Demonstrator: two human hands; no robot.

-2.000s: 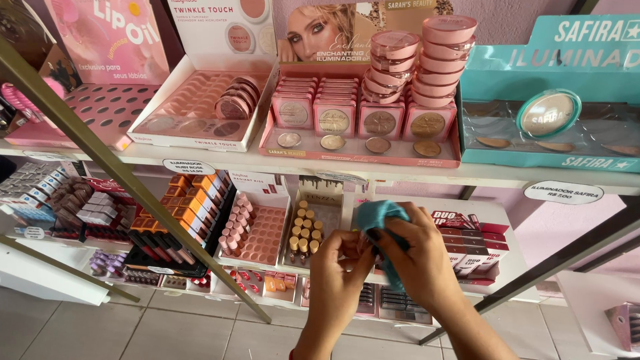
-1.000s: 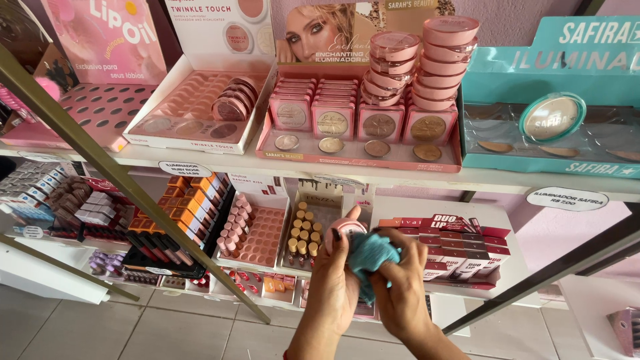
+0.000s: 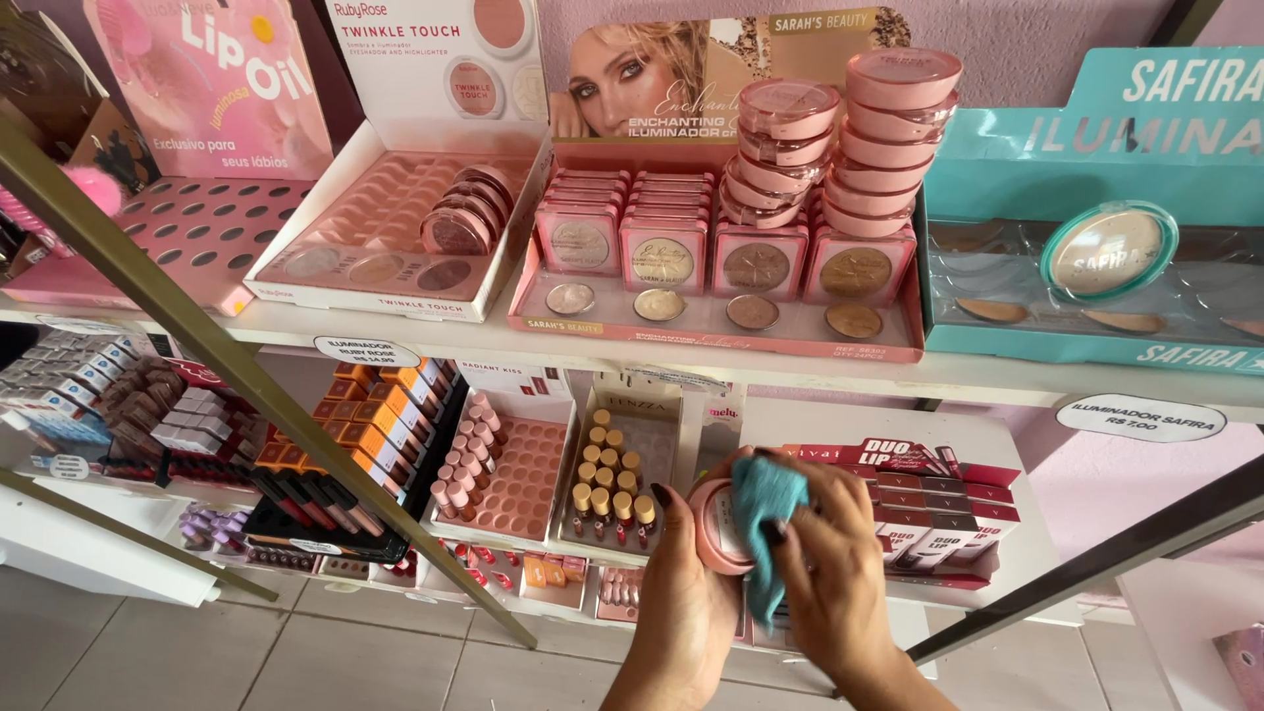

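A round pink makeup compact point(image 3: 719, 525) with a pale label is gripped in my left hand point(image 3: 681, 602), thumb along its left edge. My right hand point(image 3: 834, 563) holds a teal cloth point(image 3: 773, 513) against the compact's right side, covering part of it. Both hands are in front of the lower shelf. Above them, two stacks of similar pink compacts point(image 3: 879, 148) stand on the upper shelf in a pink highlighter display point(image 3: 721, 341). To the left, several more round compacts point(image 3: 459, 222) lean in a white-edged display box.
The upper shelf edge point(image 3: 474, 346) runs above my hands. Lipstick boxes point(image 3: 928, 523), a tray of gold-capped tubes point(image 3: 612, 464) and a pink tube tray point(image 3: 523, 474) sit below. Diagonal metal posts point(image 3: 296, 434) cross at left and right point(image 3: 1116, 563). A teal display point(image 3: 1076, 336) stands upper right.
The compact shows more of its labelled face now than two seconds ago, when the hands and cloth mostly hid it. The cloth has shifted from a bunch to hanging over its right side.
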